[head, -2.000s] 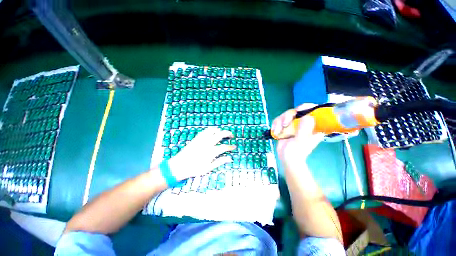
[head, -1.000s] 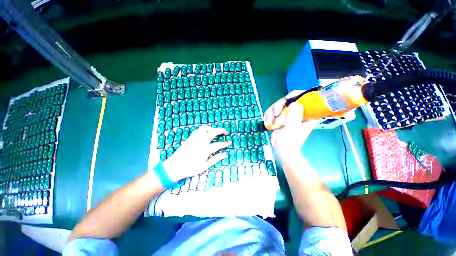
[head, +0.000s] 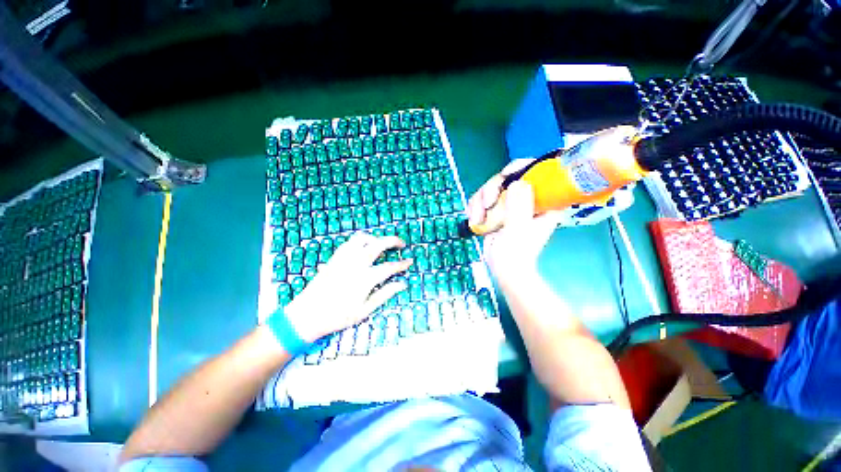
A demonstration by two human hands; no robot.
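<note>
Small green circuit boards (head: pixel 364 171) lie in tight rows on a white foam sheet (head: pixel 396 373). My right hand (head: pixel 512 217) grips the orange electric screwdriver (head: pixel 576 175), its dark front end at the right edge of the boards, a middle row. Whether the bit touches a board cannot be told. My left hand (head: pixel 349 284), with a blue wrist strap (head: pixel 289 330), rests palm down over the nearer left rows, fingers spread and pointing right. It holds nothing visible and hides the boards under it.
A blue and white box (head: pixel 590 106) stands behind the screwdriver, with a tray of dark parts (head: pixel 728 175) beyond it. Red bubble wrap (head: pixel 719 286) and an open carton (head: pixel 669 387) are at right. A metal post (head: pixel 88 111) and another board sheet (head: pixel 41 295) are left. A person's blue sleeve shows right.
The whole view has shifted, so the bench things appear further left and slightly higher. Both hands keep nearly the same places over the boards, and the screwdriver stays in my right hand.
</note>
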